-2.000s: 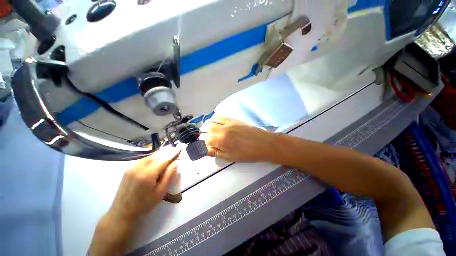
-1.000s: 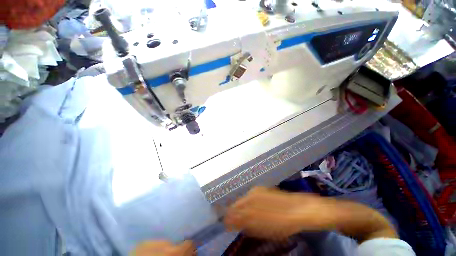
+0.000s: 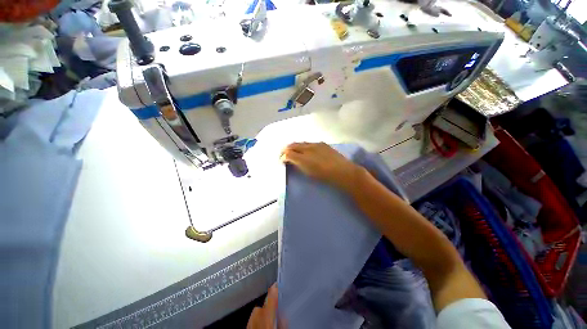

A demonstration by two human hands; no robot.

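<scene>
A light blue garment panel [image 3: 325,238] lies over the front edge of the table and hangs down towards the lap. My right hand [image 3: 320,163] grips its upper left corner on the machine bed, right of the needle area. My left hand [image 3: 264,314], partly cut off by the bottom edge, holds the panel's lower left edge. The presser foot and needle area [image 3: 232,157] of the white sewing machine [image 3: 270,61] is left of the panel, apart from it. A narrow strip is not clearly seen.
A panel stack [image 3: 29,218] lies on the left of the table. A brass-coloured tab [image 3: 198,234] sits at the bed's corner. A dark open box [image 3: 458,123] stands at the table's right end. A blue basket [image 3: 508,257] and a red crate [image 3: 553,218] are at the lower right.
The panel has moved from the table's left front to right of the needle, its corner raised onto the bed by my right hand. My left hand has moved right, at the bottom edge.
</scene>
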